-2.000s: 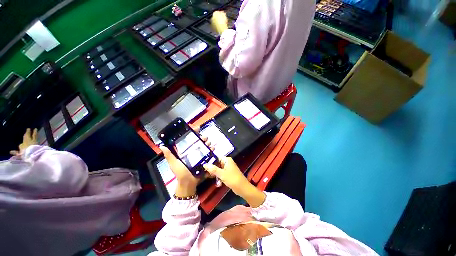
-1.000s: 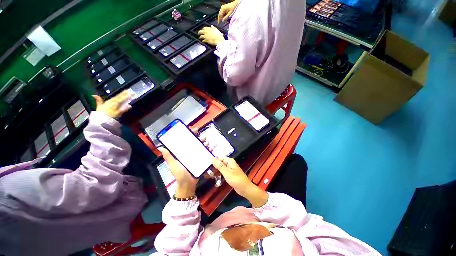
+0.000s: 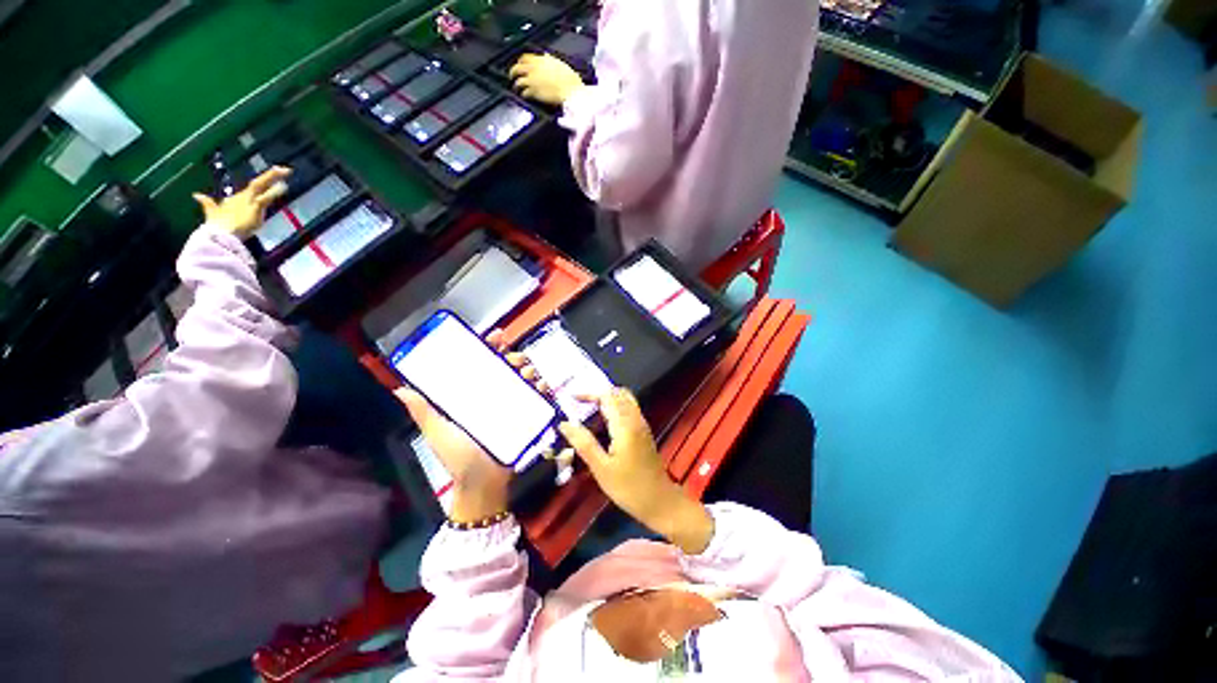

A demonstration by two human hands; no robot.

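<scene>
A smartphone point(image 3: 474, 388) with a bright white lit face and a dark edge lies in my left hand point(image 3: 458, 458), tilted, above the black tray. My left fingers show at its far edge. My right hand point(image 3: 625, 458) is at the phone's lower right corner, fingers apart; whether a fingertip touches it is unclear. The black phone tray point(image 3: 607, 340) holds a white-faced phone point(image 3: 567, 367) beside the held one and another phone with a red line point(image 3: 663, 295) at its far end. Part of the tray is hidden under my left hand and the phone.
Orange-red slatted plastic point(image 3: 738, 390) supports the tray. A red bin point(image 3: 561, 274) with grey sheets is behind. Trays of phones point(image 3: 483, 138) stand on the green bench point(image 3: 174, 147). One worker point(image 3: 147, 454) sits left, another point(image 3: 701, 120) ahead. A cardboard box point(image 3: 1008, 200) stands right.
The phone has turned from its dark camera side to its white lit face. My right hand has moved slightly off its corner, fingers more spread. The left worker's arm has reached to the bench tray.
</scene>
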